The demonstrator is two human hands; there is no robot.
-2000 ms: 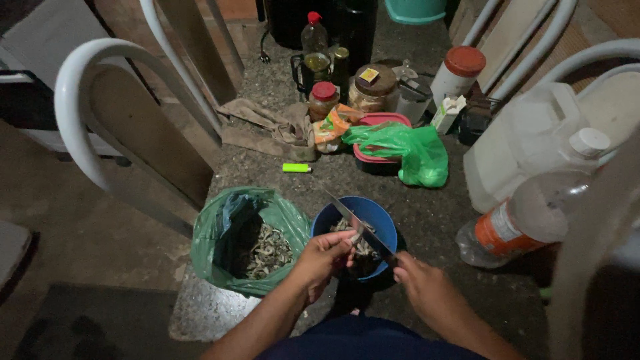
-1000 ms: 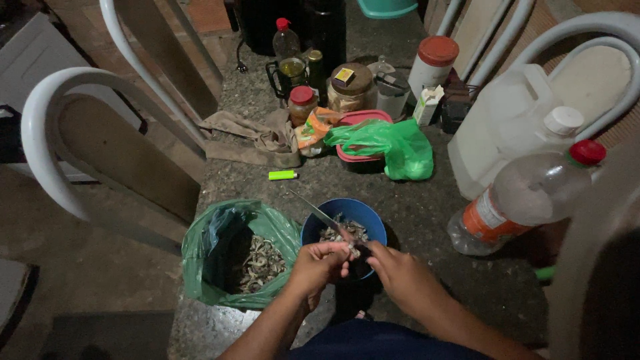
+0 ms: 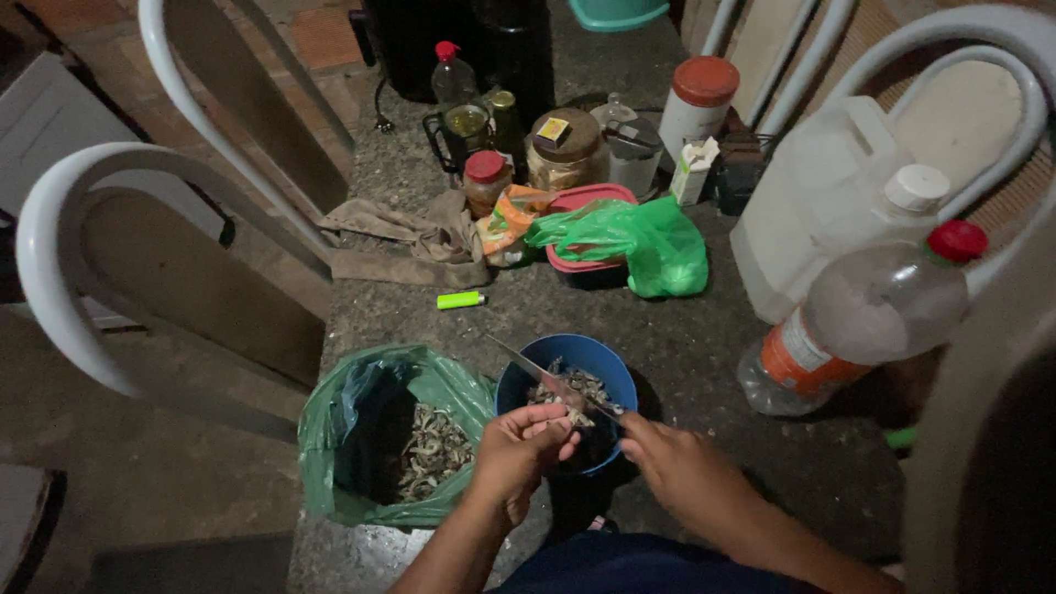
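My left hand (image 3: 524, 454) pinches a small greyish piece, perhaps a shrimp (image 3: 580, 417), above the near side of a blue bowl (image 3: 624, 375). In my right hand (image 3: 672, 462) is the handle of a kitchen knife (image 3: 532, 369), whose blade points up and left across the bowl, close to my left fingertips. Many small grey pieces (image 3: 590, 386) lie inside the bowl. Left of it, a green plastic bag (image 3: 326, 462) stands with its mouth spread, holding a heap of similar pieces (image 3: 435, 445).
Behind the bowl lie a green lighter (image 3: 461, 300), a brown cloth (image 3: 412, 268) and a green bag (image 3: 672, 256) on a pink-rimmed container (image 3: 569, 264). Jars stand farther back. A plastic bottle (image 3: 879, 305) and a large jug (image 3: 813, 198) are at right; a chair (image 3: 49, 247) is at left.
The knife blade has shifted relative to my left fingers, which stay over the near side of the bowl. The bag and bowl have not plainly changed.
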